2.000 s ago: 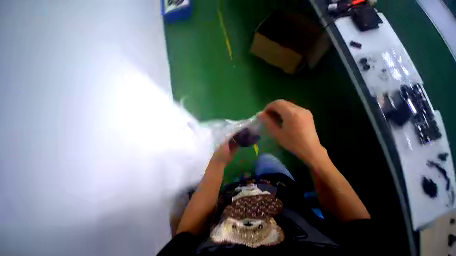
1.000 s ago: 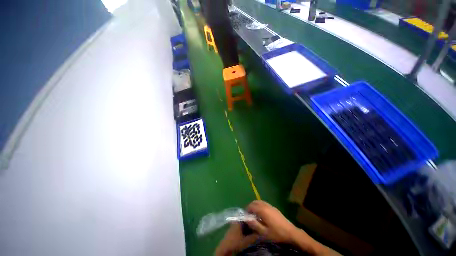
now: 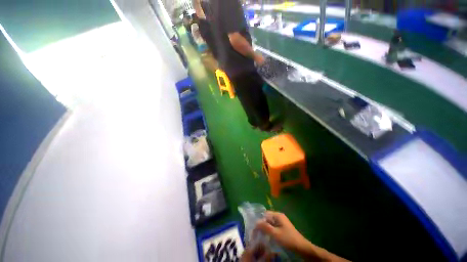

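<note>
A crinkled clear plastic bag (image 3: 252, 214) is at the bottom centre, above the green floor. My right hand (image 3: 279, 230) is closed on the bag's side, fingers bent. My left hand (image 3: 257, 254) is at the bottom edge, partly cut off and blurred, against the lower part of the bag. What is inside the bag cannot be made out.
An orange stool (image 3: 284, 157) stands ahead on the floor. A person (image 3: 233, 51) in dark clothes stands beyond it at the bench (image 3: 317, 110). Blue bins, one holding black parts (image 3: 224, 251), line the white wall at left. A blue-rimmed crate (image 3: 430, 171) is at right.
The view has moved forward along the aisle; the stool and person are nearer. The crate of dark parts on the bench has left the view. Both hands stay at the bag.
</note>
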